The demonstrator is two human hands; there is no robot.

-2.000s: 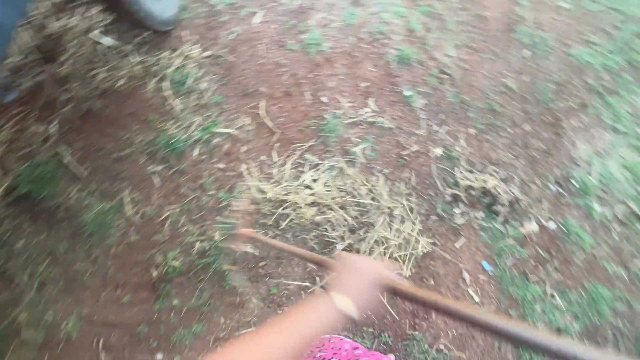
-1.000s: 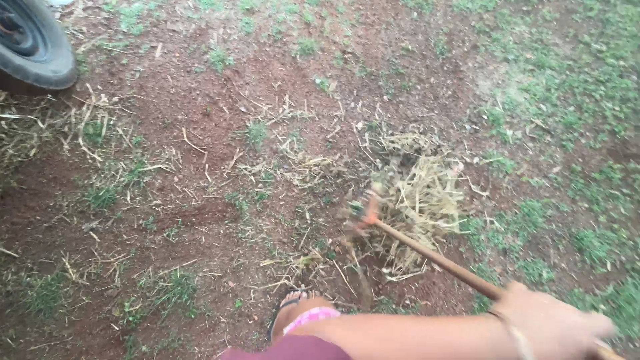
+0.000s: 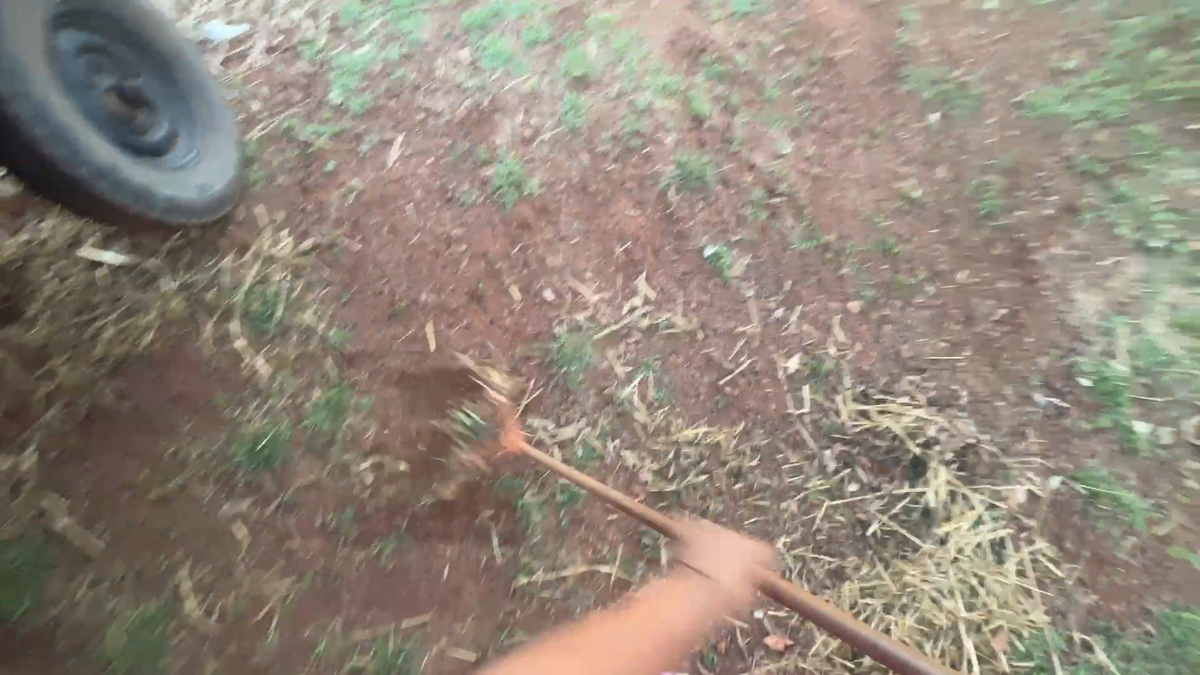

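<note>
My left hand (image 3: 727, 560), blurred by motion, is closed around the wooden handle of a long-handled tool (image 3: 600, 489). The handle slants from the lower right up to an orange fitting at the middle left. The tool's head (image 3: 483, 427) is on or just above the red soil, with bits of straw around it; blur hides its exact form. To the right of my left hand lies a loose pile of dry straw (image 3: 947, 553). My right hand is out of view, as is the far end of the handle.
A black-tyred wheel (image 3: 141, 112) stands at the upper left, with scattered straw (image 3: 122, 291) below it. Small tufts of green grass (image 3: 511, 180) dot the red soil, and thicker grass (image 3: 1116, 94) grows along the right. A pale scrap (image 3: 225, 31) lies beyond the wheel.
The tool's head was at the straw pile a second ago; now it is on the soil left of the pile. My left hand has moved left with the handle. The view has shifted.
</note>
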